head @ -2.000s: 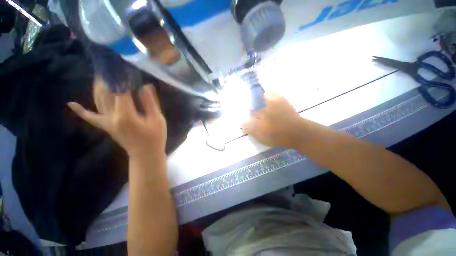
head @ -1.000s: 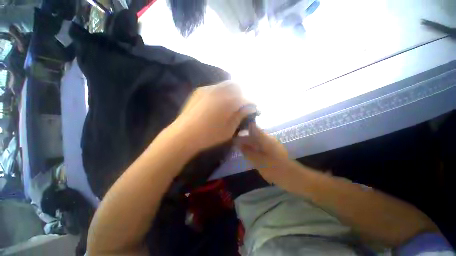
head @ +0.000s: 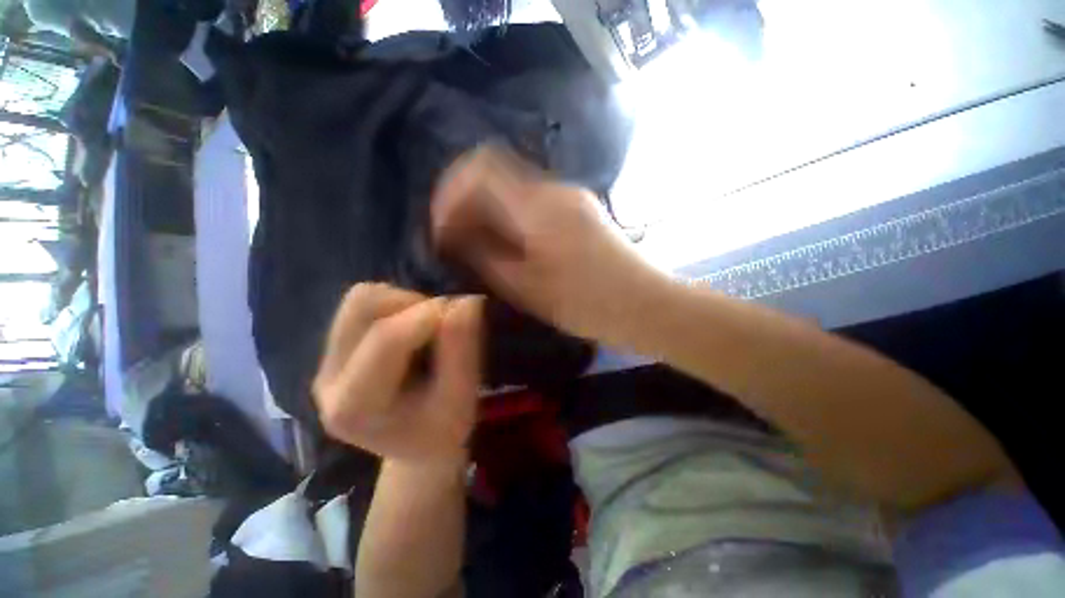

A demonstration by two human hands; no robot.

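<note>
A large black garment [head: 339, 152] is spread over the left end of the white machine table and hangs over its front edge. My left hand [head: 403, 368] is over the garment's lower part, fingers curled and thumb and forefinger pinched together; whether cloth is between them cannot be told. My right hand [head: 526, 234] is above and to the right of it, over the garment, blurred, with fingers bent; what it holds cannot be told. Metal sewing machine parts [head: 637, 29] show at the top in glare, away from both hands.
The ruler-marked table edge [head: 841, 251] runs to the right. A dark tip [head: 1055, 26] shows at the far right edge. Red cloth or plastic [head: 520, 438] is below the table edge. White pieces [head: 280, 532] and dark heaps [head: 210, 438] lie at lower left.
Both hands have moved left from the needle area over the garment and are now apart. The view has shifted so that the machine head is mostly out of the picture.
</note>
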